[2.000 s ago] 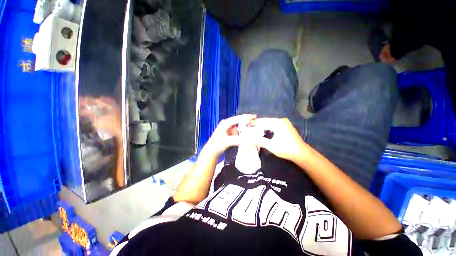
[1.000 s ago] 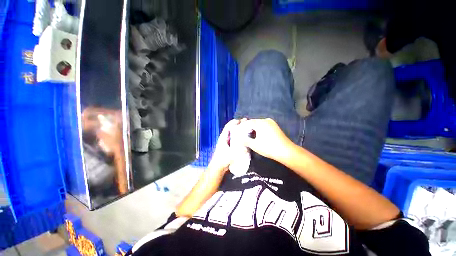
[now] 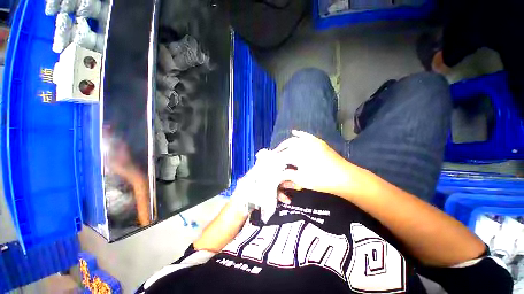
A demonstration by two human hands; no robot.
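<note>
A white fitting (image 3: 265, 201) is held over my lap, in front of my shirt. Its lower end shows below the fingers, tilted down to the left. My left hand (image 3: 248, 182) is closed around it. My right hand (image 3: 324, 166) is closed over its upper end, touching my left hand, with its fingers curled. The fitting's upper end is hidden between the hands, and bright glare blurs its outline against the skin.
A dark metal-edged trough (image 3: 207, 115) at left holds loose pale fittings (image 3: 168, 166). Left of it are a large blue bin (image 3: 43, 155) with white ribbed parts and a white box (image 3: 79, 73) with two round spots. A blue tray (image 3: 468, 215) of white pieces is at lower right; a blue stool (image 3: 500, 115) is above.
The fitting has tilted, its lower end now pointing down-left. My right hand has turned across the fitting's upper end, its back more in view. The view has shifted slightly.
</note>
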